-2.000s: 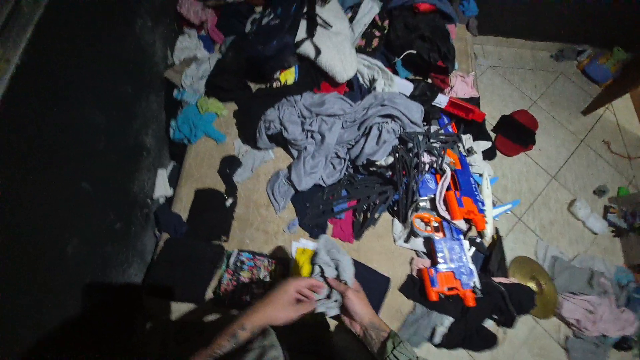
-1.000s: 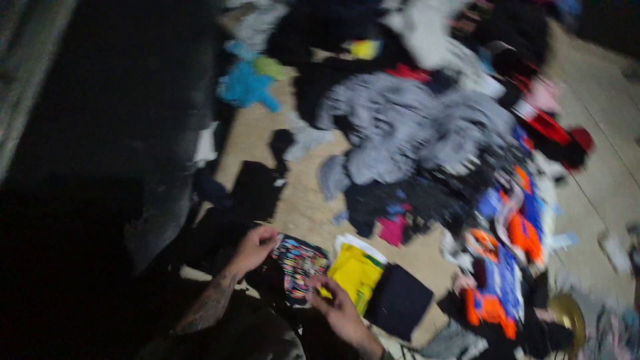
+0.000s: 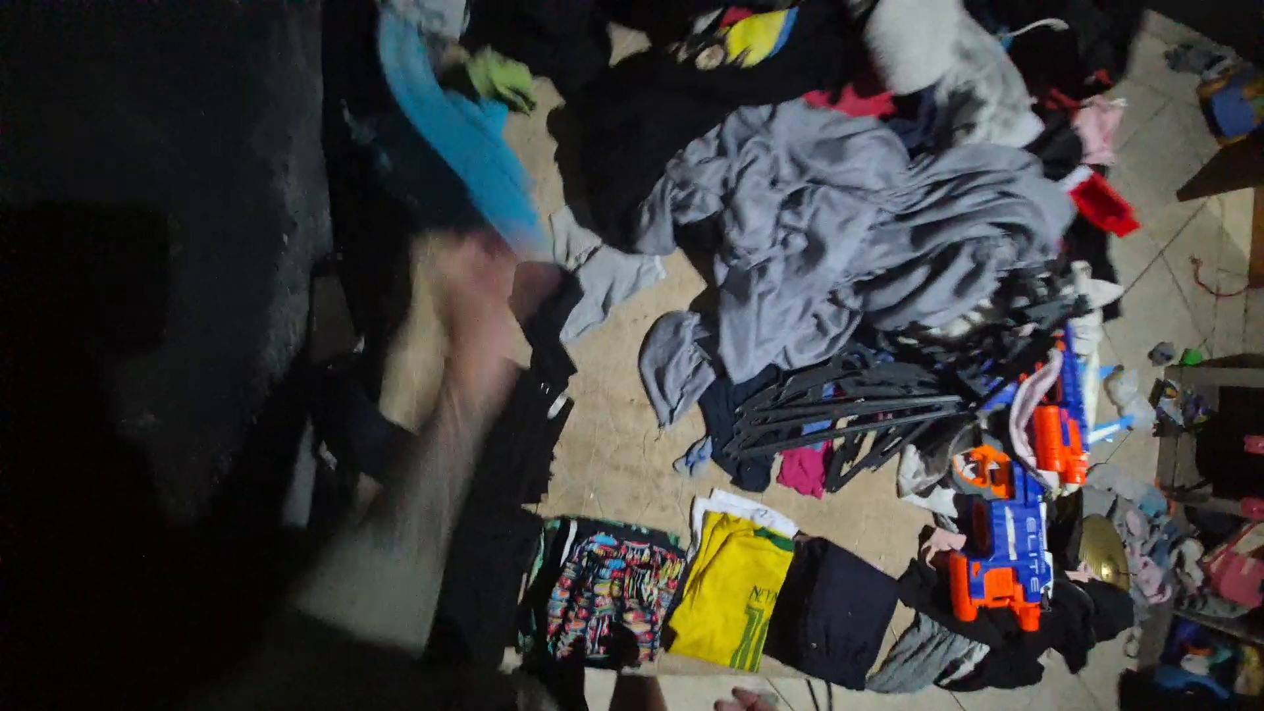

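My left hand point(image 3: 484, 281), blurred by motion, is closed on a turquoise cloth point(image 3: 459, 138) that stretches up and left from it. A pale grey cloth point(image 3: 602, 281) lies just right of this hand. Only the fingertips of my right hand point(image 3: 748, 701) show at the bottom edge; the rest is out of view. Above them lie a folded patterned garment point(image 3: 612, 592), a folded yellow jersey point(image 3: 731, 592) with white cloth behind it, and a folded dark garment point(image 3: 834, 612). A green cloth point(image 3: 502, 79) sits beside the turquoise one.
A heap of grey fabric point(image 3: 810, 217) fills the centre, with black plastic hangers point(image 3: 859, 410) below it. Blue and orange toy blasters point(image 3: 1012, 543) lie at the right among clothes. A dark surface point(image 3: 168, 247) borders the left, and floor tiles point(image 3: 1155, 267) show at right.
The grey cloth held two seconds ago is out of my hands. My left hand has moved up from beside the patterned garment and taken hold of the turquoise cloth. My right hand has dropped mostly out of view.
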